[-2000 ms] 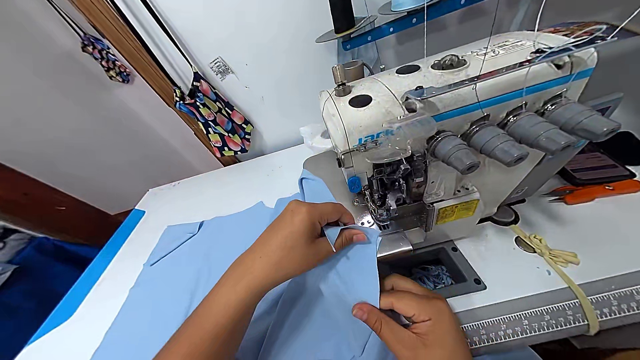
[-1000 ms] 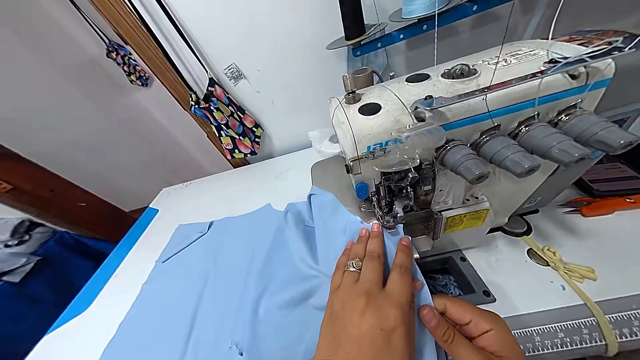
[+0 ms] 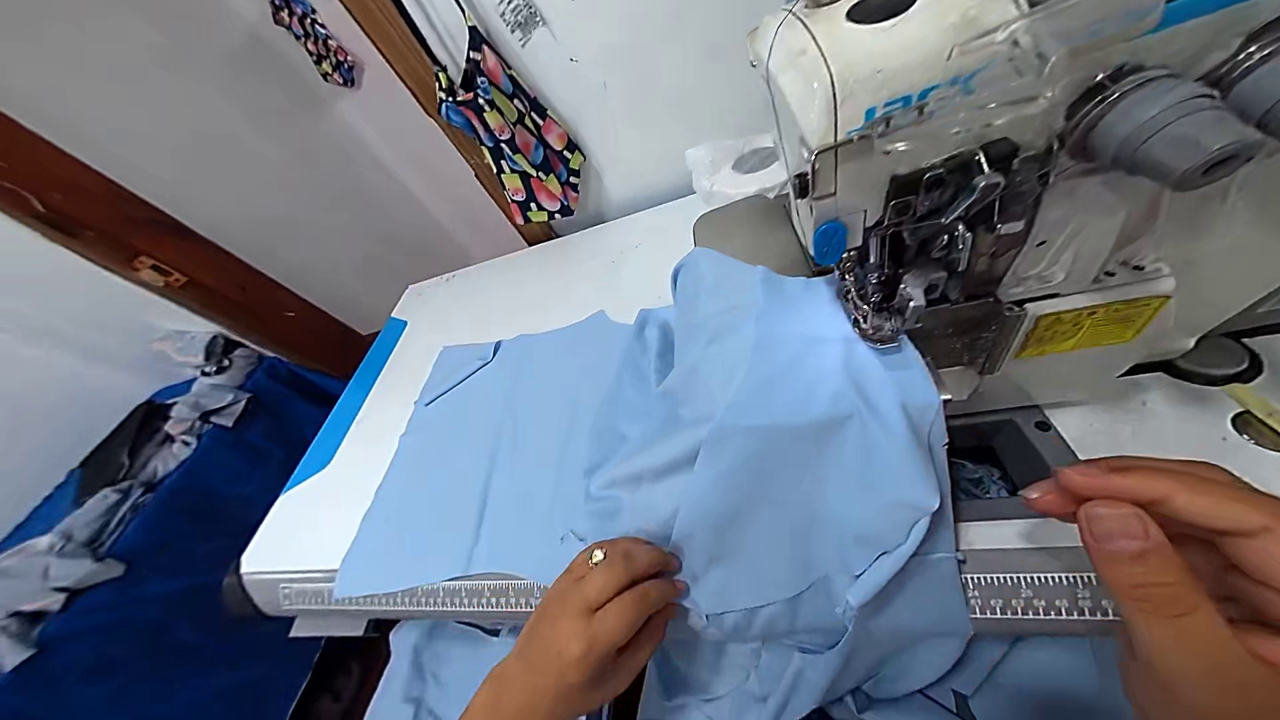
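Note:
Light blue fabric [image 3: 780,430] lies over the white sewing table, its right edge under the presser foot [image 3: 882,330] of a Jack overlock sewing machine [image 3: 900,90]. At the front table edge my left hand [image 3: 600,620], with a ring on one finger, grips a fold of that fabric between thumb and fingers. To the right of the cloth, my right hand [image 3: 1180,570] is raised near the table's front edge. Its thumb and fingers are apart and nothing shows between them. More blue fabric hangs below the table edge.
A scrap opening [image 3: 995,470] with cloth bits is right of the fabric. A measuring tape [image 3: 430,597] runs along the front edge. Blue cloth and grey scraps [image 3: 190,430] lie at the left. A printed garment [image 3: 520,140] hangs on the wall.
My left hand has moved from beside the presser foot down to the front table edge. My right hand has let go of the fabric and moved off it. The view has shifted closer.

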